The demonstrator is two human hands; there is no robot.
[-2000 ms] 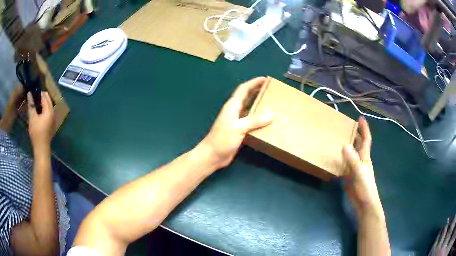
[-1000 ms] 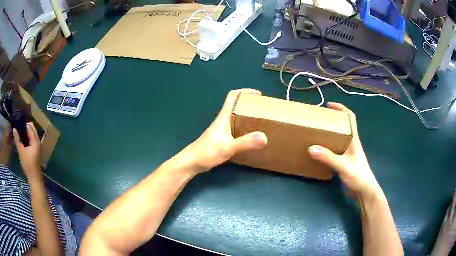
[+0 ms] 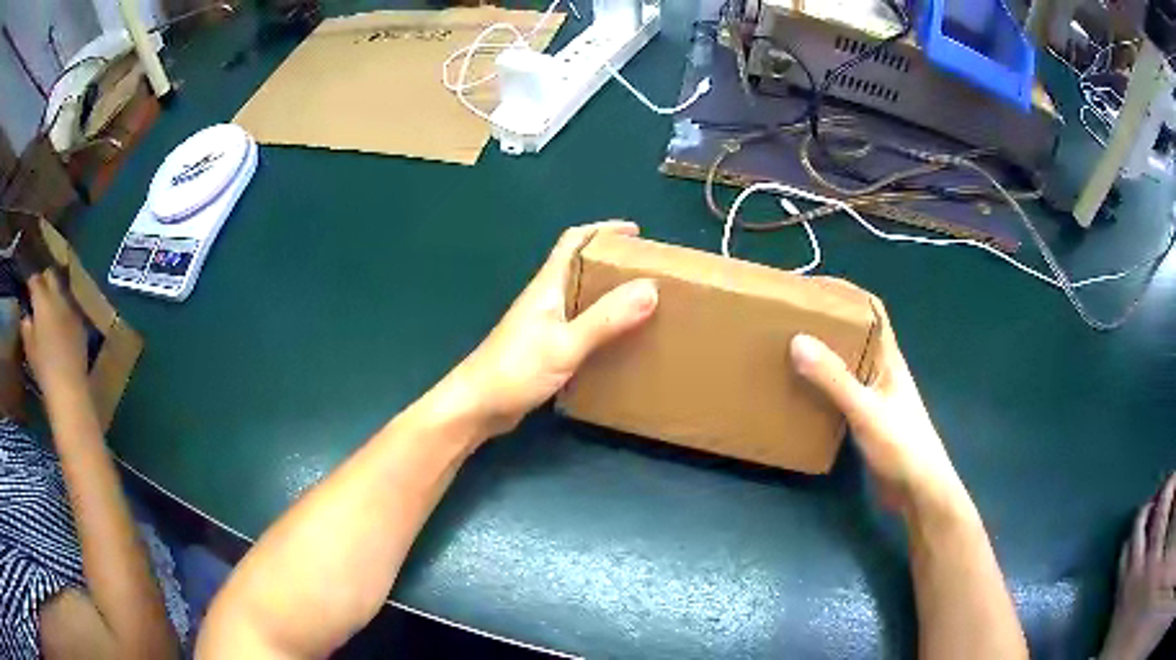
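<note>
A closed plain brown carton (image 3: 716, 368) is held over the dark green bench top, in the middle of the view. Its broad face is turned towards me and its narrow side shows along the top. My left hand (image 3: 548, 335) grips its left end, with the thumb on the broad face. My right hand (image 3: 877, 406) grips its right end, with the thumb also on the broad face. The fingers behind the carton are mostly hidden. I cannot tell whether its lower edge touches the bench.
A white scale (image 3: 187, 213) is at left, by a neighbour's hands and open box (image 3: 114, 368). Beyond lie a cardboard sheet (image 3: 374, 90), power strip (image 3: 568, 84), white cable (image 3: 903, 237), and grey vented case (image 3: 864, 77) with blue tray (image 3: 987, 45). Another person's hand (image 3: 1145, 567) is at lower right.
The carton has been tilted from lid-up to broad face towards me, and both hands have shifted slightly left with it. The neighbour's hand has moved into the open box. The view has shifted.
</note>
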